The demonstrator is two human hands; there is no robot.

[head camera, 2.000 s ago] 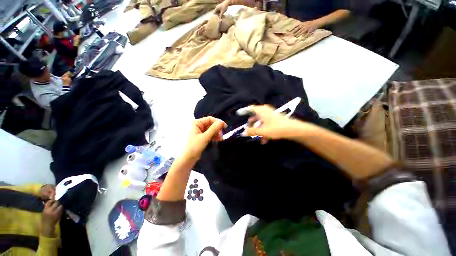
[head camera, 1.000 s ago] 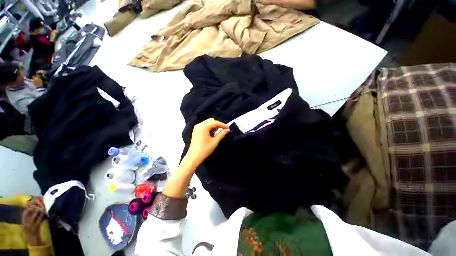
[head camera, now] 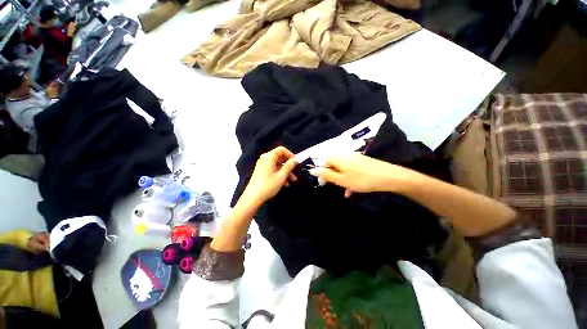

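Note:
A black garment (head camera: 322,218) lies heaped in front of me, its white waistband lining (head camera: 338,144) curving through the opening with a small dark label. My left hand (head camera: 275,173) pinches the near left end of the waistband between thumb and fingertips. My right hand (head camera: 344,173) is at the same spot, its thumb and fingers closed close to the cloth. A small pale or shiny thing shows at its fingertips, too small to name. Any needle or thread cannot be made out.
Left of the garment are white thread cones (head camera: 151,213), black cones with pink ends (head camera: 186,263), a red packet (head camera: 185,233) and a blue-grey dish (head camera: 125,276). Tan garments (head camera: 302,32) lie at the far edge, plaid garments (head camera: 544,160) at right. Other people sit at left by another black garment (head camera: 103,141).
My right hand, out of view a second ago, is back at the waistband beside my left hand. My left hand keeps its pinch. The person's arm behind the tan garment is gone from view.

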